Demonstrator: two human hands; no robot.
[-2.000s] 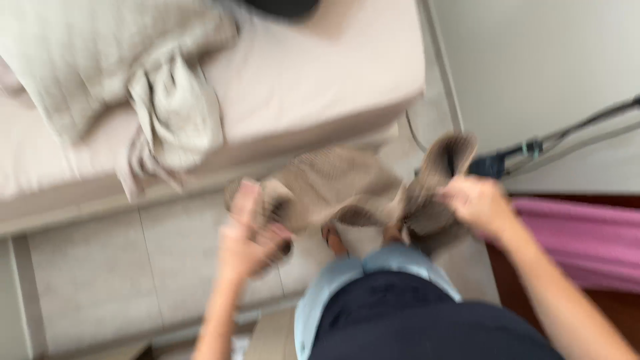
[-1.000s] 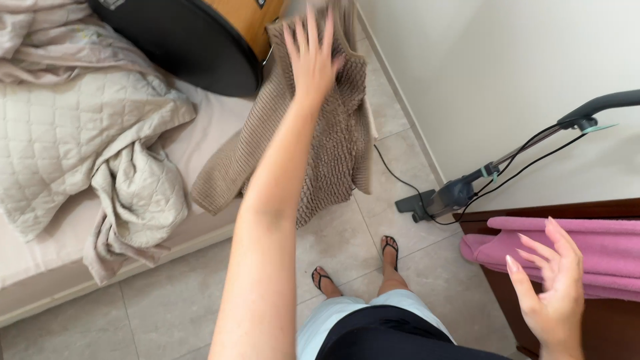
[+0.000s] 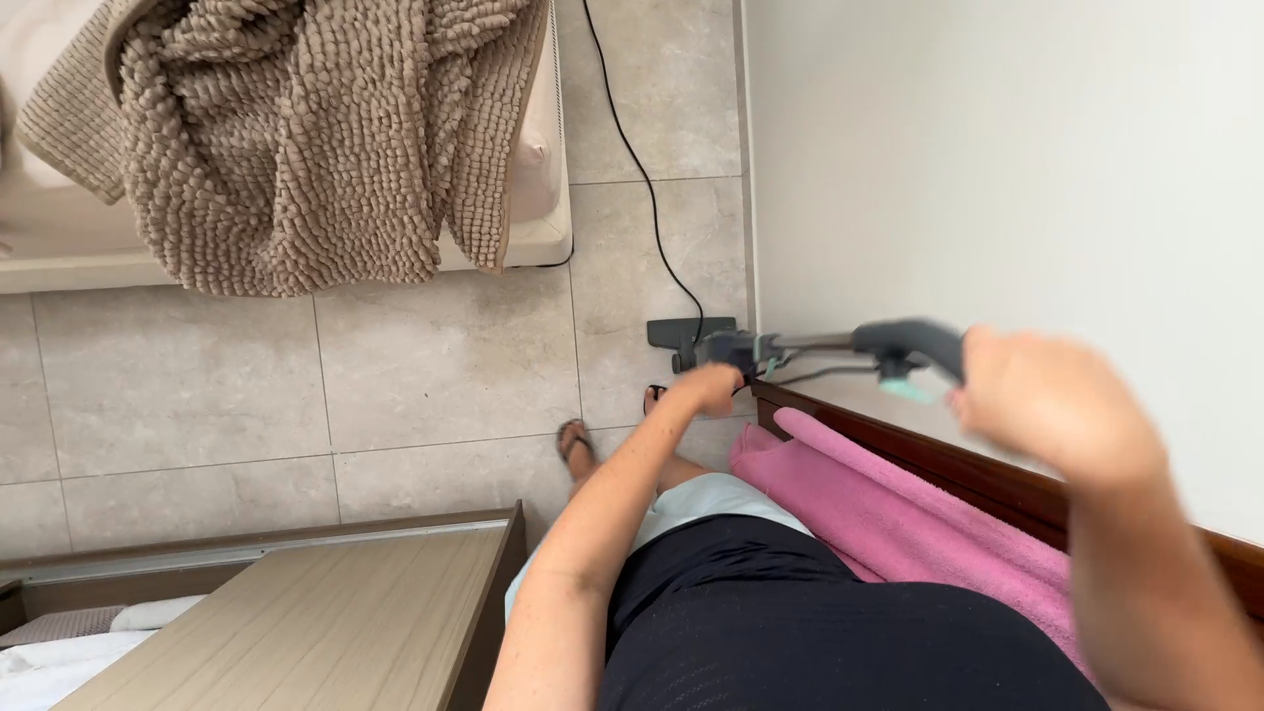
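A stick vacuum cleaner (image 3: 731, 348) stands by the white wall, its dark floor head (image 3: 681, 334) on the tiles. My right hand (image 3: 1062, 405) is closed around the end of its dark curved handle (image 3: 913, 341). Lower down, my left hand (image 3: 713, 387) is at the vacuum's body; whether its fingers grip it is hidden. A black power cord (image 3: 652, 197) runs from the vacuum up across the floor. The brown chunky-textured mat (image 3: 346, 148) lies in folds over the corner of the bed, touched by neither hand.
A pink towel (image 3: 889, 494) hangs over a dark red wooden panel (image 3: 987, 464) at the right. At the lower left is an open wooden drawer or cabinet (image 3: 385, 583) with white cloth (image 3: 79, 657) inside. The bed edge (image 3: 89, 275) borders the tiled floor (image 3: 444, 365).
The brown mat, held between my hands two seconds ago, now lies on the bed. My right hand, open a second ago, has closed on the vacuum handle; my left hand has moved from the mat to the vacuum.
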